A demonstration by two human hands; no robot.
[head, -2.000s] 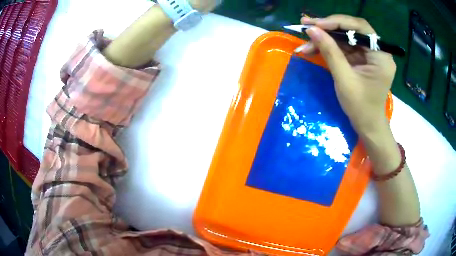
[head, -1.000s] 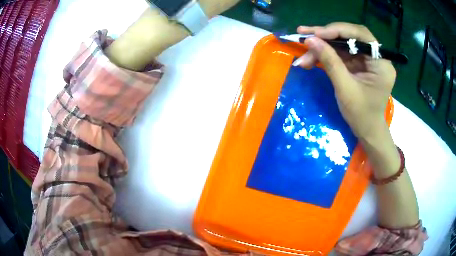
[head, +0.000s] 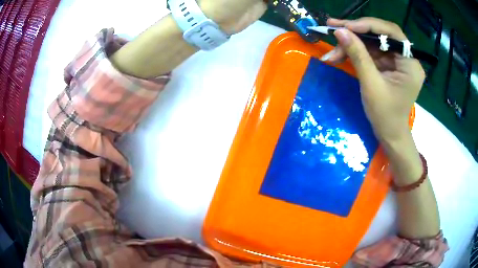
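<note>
My right hand (head: pixel 385 78) holds a slim black pen-like tool (head: pixel 367 39) with white bands. Its pale pointed tip is at the blue end of a small phone circuit board (head: pixel 300 15) beyond the orange tray's far edge. My left hand (head: pixel 236 13) is cut off by the top edge, at the near end of the board; its fingertips and grip are hidden. A glossy blue sheet (head: pixel 293 172) with white glare lies in the orange tray (head: pixel 236 183). No separate piece can be made out on the tip.
The tray lies on a white pad (head: pixel 173 172). A dark red ribbed tray (head: pixel 21 78) is at the left edge. Thin black phone frames (head: pixel 455 107) lie on the green mat (head: pixel 437 89) at the upper right. My plaid sleeve covers the lower left.
The circuit board has come further into view at the top. My left wrist has turned and moved slightly right. My right hand and tool have shifted slightly right, with the tip now at the board.
</note>
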